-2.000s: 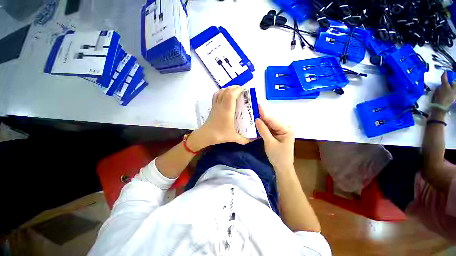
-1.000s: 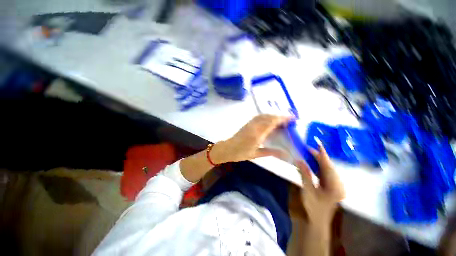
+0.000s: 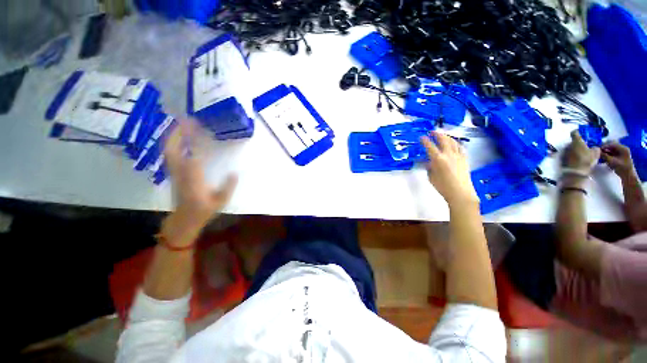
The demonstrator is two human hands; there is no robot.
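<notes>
My left hand [image 3: 193,174] is blurred, in the air beside the fanned pile of packed boxes [image 3: 106,106]; its fingers are apart and it holds nothing that I can see. My right hand [image 3: 447,164] has its fingertips at the right end of a blue insert tray [image 3: 403,140] that overlaps another blue tray [image 3: 367,152]. Whether the fingers grip it is unclear. Two cable plugs show on each tray. A single flat retail box [image 3: 292,126] with a blue edge lies between my hands.
A stack of boxes [image 3: 218,85] stands at upper left centre. More filled trays [image 3: 500,186] lie right of my right hand. A large black cable heap [image 3: 468,42] covers the upper right. Another person's hand [image 3: 580,154] works at the far right. A clear plastic bag [image 3: 152,49] lies upper left.
The box held between both hands is no longer in them. My left hand has moved left to the fanned pile, my right hand right to the trays. The view has shifted.
</notes>
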